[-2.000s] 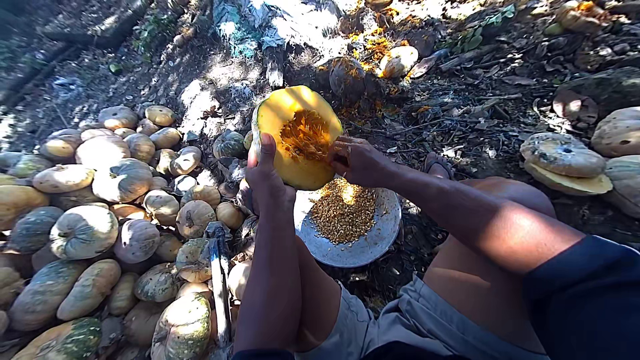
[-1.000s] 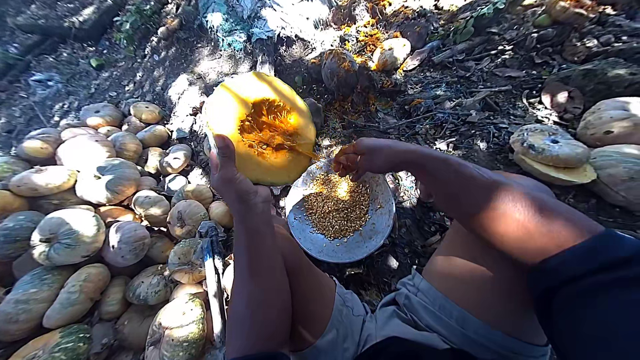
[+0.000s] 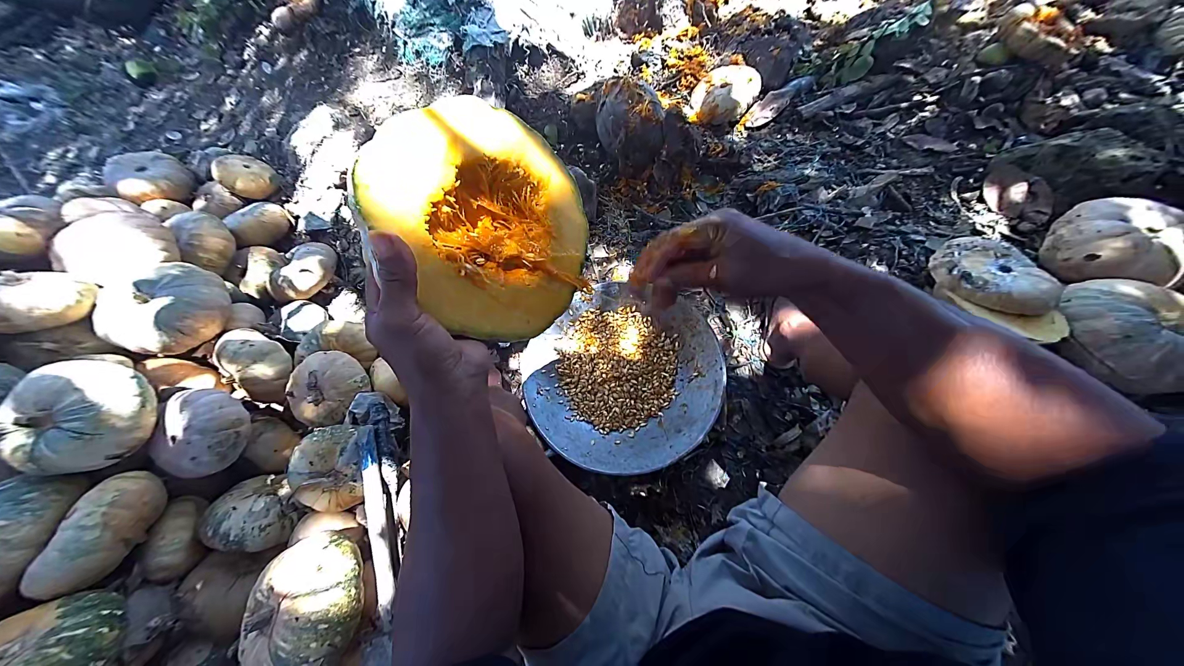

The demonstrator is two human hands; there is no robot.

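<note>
My left hand [image 3: 416, 324] grips a halved pumpkin [image 3: 388, 176] by its left and lower rim, cut face toward me. Stringy orange pulp [image 3: 490, 222] fills its hollow, and a strand hangs over the lower right edge. To the right of the pumpkin, my right hand [image 3: 689, 259] hovers above a round metal basin [image 3: 592, 453], fingers bent and stained orange. Whether those fingers hold seeds or pulp I cannot tell. A heap of pumpkin seeds [image 3: 624, 370] lies in the basin, which stands on the ground between my legs.
Many whole pumpkins [image 3: 162, 305] are piled at the left, beside a long tool [image 3: 375, 490] whose kind is unclear. At the right, a cut pumpkin [image 3: 994, 273] lies near larger whole ones [image 3: 1115, 240]. Leaf litter, twigs and pulp scraps cover the ground ahead.
My right hand was at the pumpkin's hollow two seconds ago; it has moved right and away, over the basin. The pumpkin half, still in my left hand, has shifted left.
</note>
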